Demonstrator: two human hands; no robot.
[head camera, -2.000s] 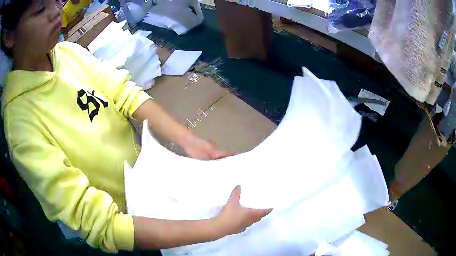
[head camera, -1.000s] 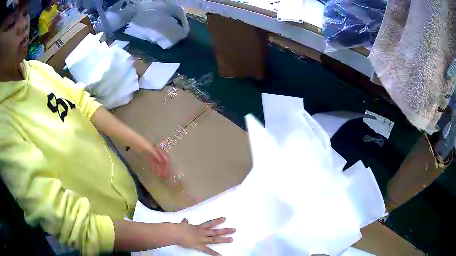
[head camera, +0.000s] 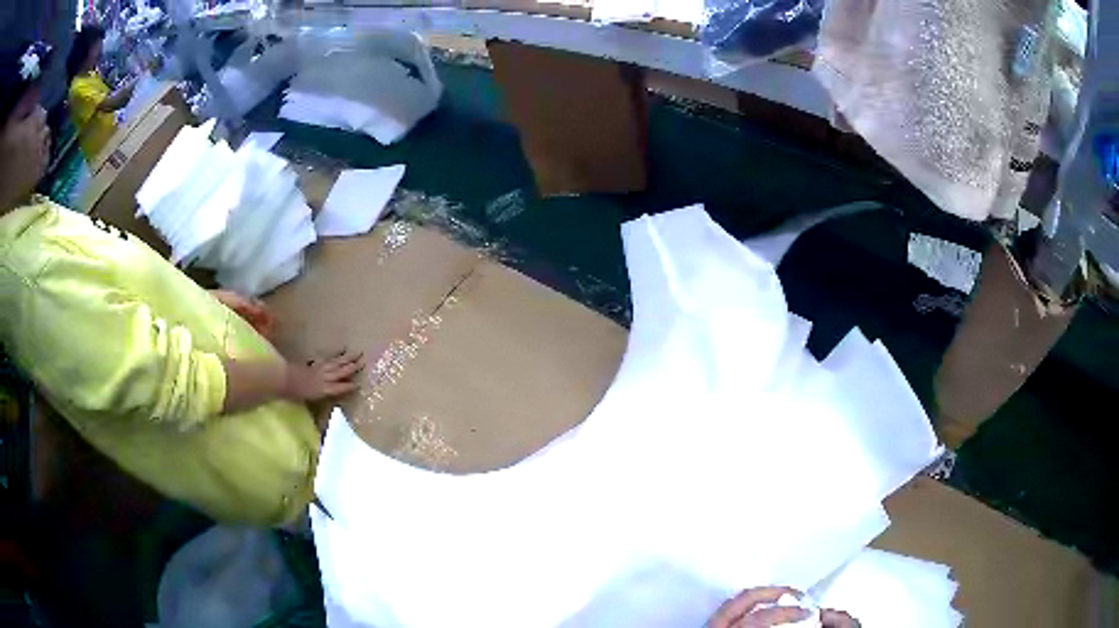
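A large fanned heap of white foam strips (head camera: 528, 528) lies over the cardboard table covering (head camera: 515, 356), curving from the lower left to the right. What looks like my right hand (head camera: 783, 610) is at the bottom edge, on or just over the heap's lower right part. Only its fingers show, with a bit of white at them; the rest is cut off, and I cannot tell if they grip foam. My left hand is not in view. Separate foam sheets (head camera: 890, 591) lie at the lower right.
A coworker in a yellow hoodie (head camera: 135, 356) leans at the left, one hand on the cardboard. Beyond are a stack of foam squares (head camera: 233, 209), a single square (head camera: 361, 200) and bagged foam (head camera: 356, 92). A brown cardboard-wrapped post (head camera: 571, 117) stands at the dark green surface (head camera: 724, 153).
The coworker's hands have left the foam heap and moved left to the cardboard and foam stack. The heap's left part lies more spread. A hand has appeared at the bottom edge.
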